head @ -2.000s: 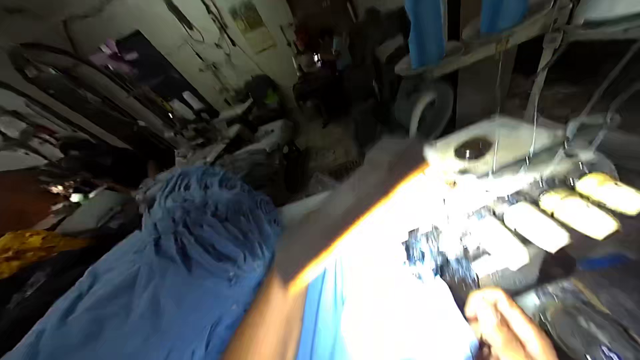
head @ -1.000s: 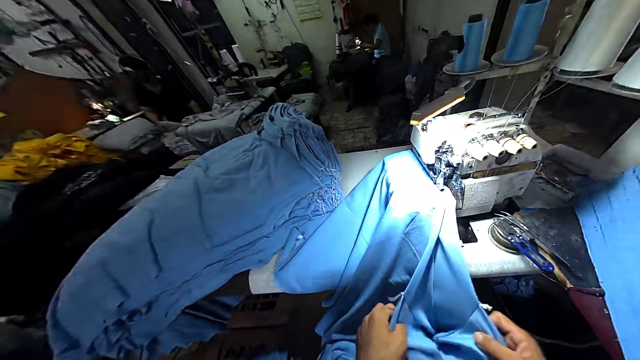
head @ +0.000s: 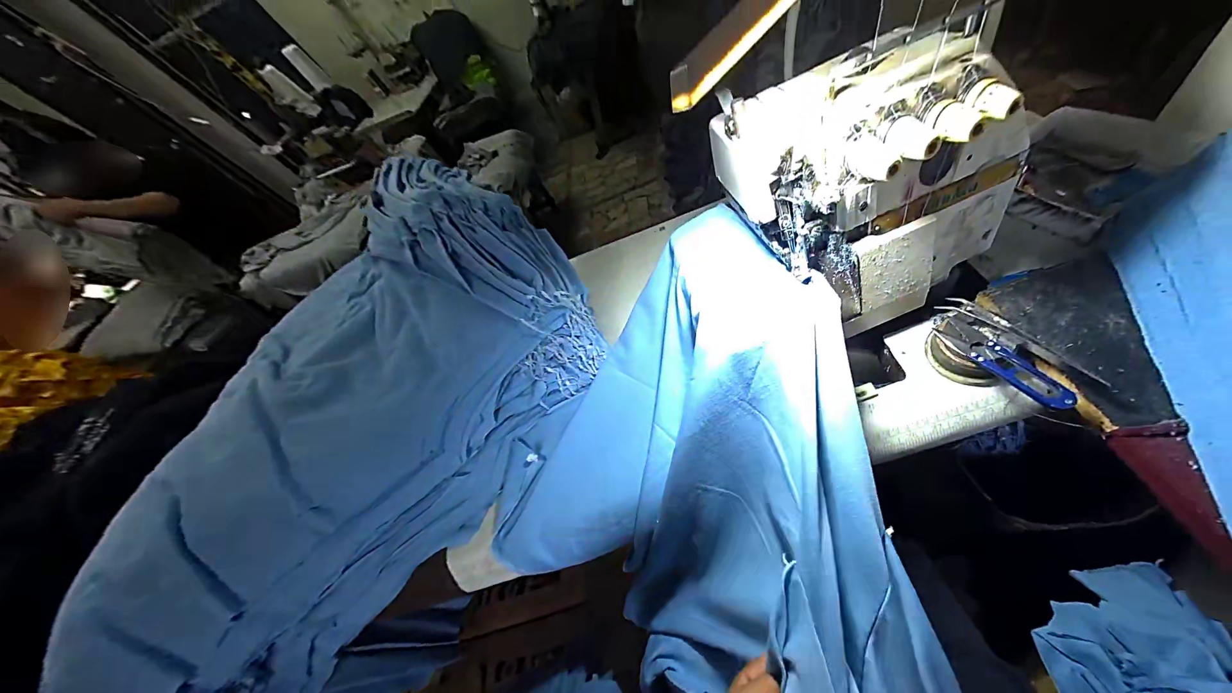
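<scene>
A light blue fabric piece [head: 760,452] runs from the needle area of an overlock sewing machine [head: 866,164] down over the table's front edge. At the bottom edge, only the fingertips of my left hand [head: 754,677] show, closed on a fold of this fabric; the rest of the hand is out of frame. My right hand is not in view. Left of the piece lies a big pile of blue fabric pieces [head: 346,385], with loose thread ends along its right side. The machine's lamp brightly lights the cloth near the needles.
Blue-handled thread snips [head: 1025,373] and tweezers [head: 1001,322] rest on a round dish right of the machine. More blue fabric [head: 1184,289] hangs at the right edge; blue scraps [head: 1136,626] lie below. Other people [head: 96,192] are at the left, near yellow cloth [head: 48,385].
One second ago both my hands showed on the fabric's lower part; now the right is out of frame and only left fingertips show. The view has shifted.
</scene>
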